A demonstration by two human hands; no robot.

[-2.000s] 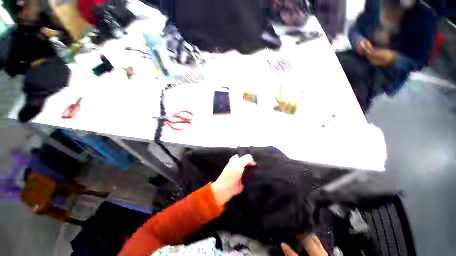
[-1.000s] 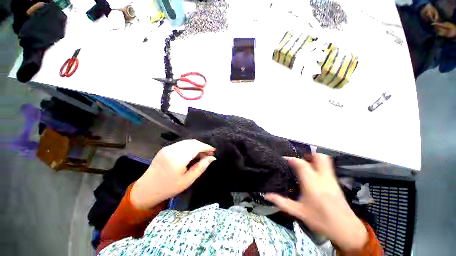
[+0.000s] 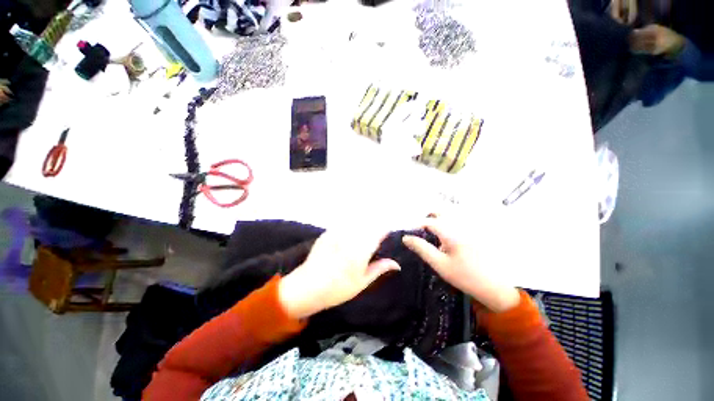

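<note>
The dark garment (image 3: 376,304) lies on my lap and reaches up to the table's front edge, with a light-flecked braided edging on its right part. My left hand (image 3: 333,266) lies on its upper part, thumb apart from the fingers; whether it grips the cloth is not clear. My right hand (image 3: 470,262) is at the garment's upper edge, with dark cloth between thumb and forefinger. The fingertips of both hands are close together. No needle or thread can be made out. Pale grey shiny cloth (image 3: 463,359) shows at the lower right of the lap.
On the white table (image 3: 266,188) are red-handled scissors (image 3: 227,183) across a dark trim strip (image 3: 189,141), a phone (image 3: 308,133), striped blocks (image 3: 450,137), snips (image 3: 523,188), chain heaps (image 3: 445,39) and a bottle (image 3: 184,43). A black crate (image 3: 575,337) stands right, a stool (image 3: 55,278) left.
The view has shifted, and table things sit further left and lower than one second ago. My hands have come together at the garment's upper edge; my right hand was spread and blurred before.
</note>
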